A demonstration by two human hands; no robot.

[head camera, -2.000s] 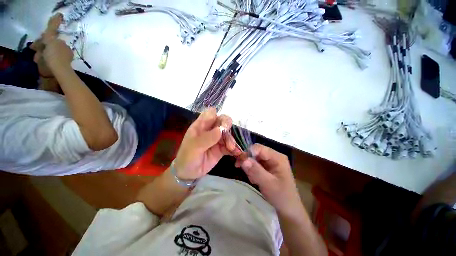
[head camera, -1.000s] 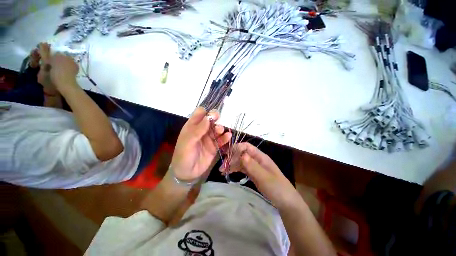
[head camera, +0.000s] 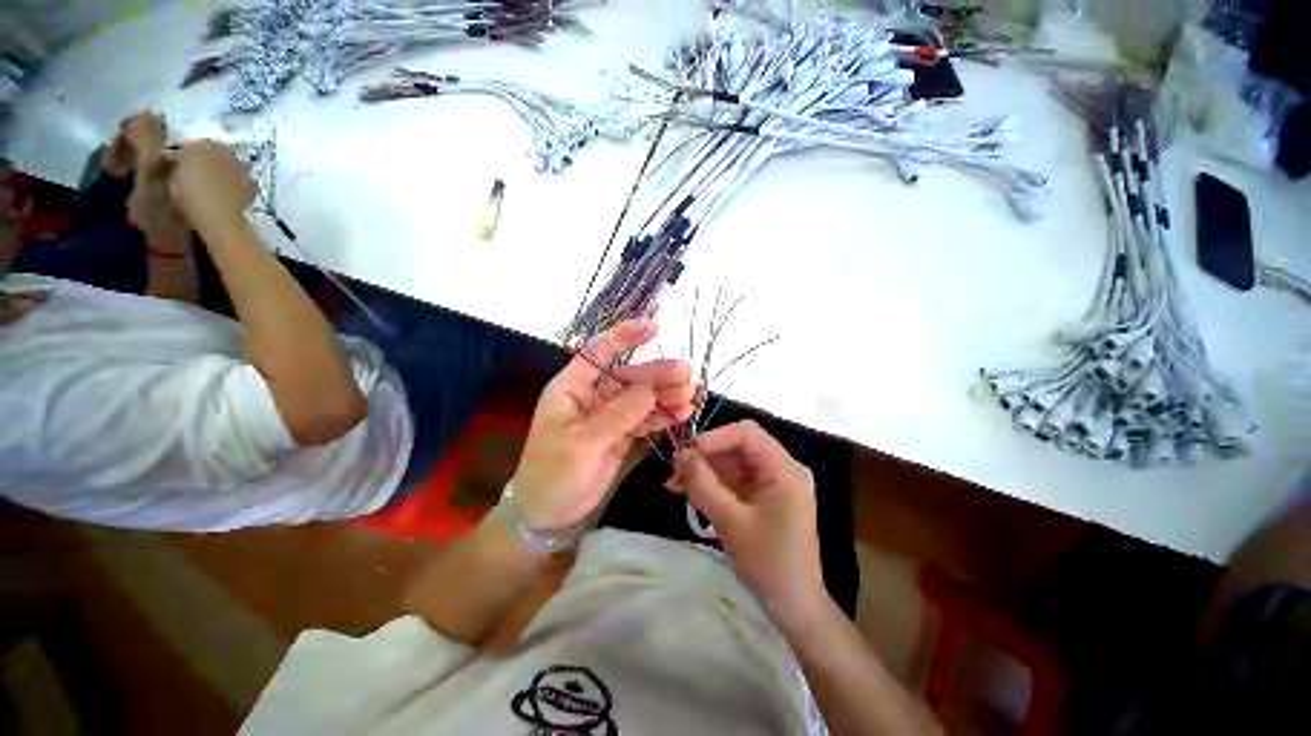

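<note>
Thin core wires (head camera: 710, 350) fan upward and to the right between my hands, in front of the table edge. My left hand (head camera: 582, 439) is bare, palm up, and pinches some of these wires; one reddish strand loops past its fingers. My right hand (head camera: 751, 496) is bare and pinches the wires lower down, where they gather. A small piece of white cable (head camera: 700, 521) shows below the right fingers. The wires' exact ends inside the fingers are hidden.
A large cable bundle (head camera: 719, 151) reaches the table edge behind my left hand. Another bundle (head camera: 1129, 345) and a mobile phone (head camera: 1225, 230) are at right. A small yellow-clear item (head camera: 493, 210) lies left. A person in a white shirt (head camera: 216, 403) works at left; a red stool (head camera: 482, 467) stands below.
The dark, green and purple wires between the hands have spread into a loose upward fan. My right hand moved down, then slightly back up. The left fingers have curled in around the wires.
</note>
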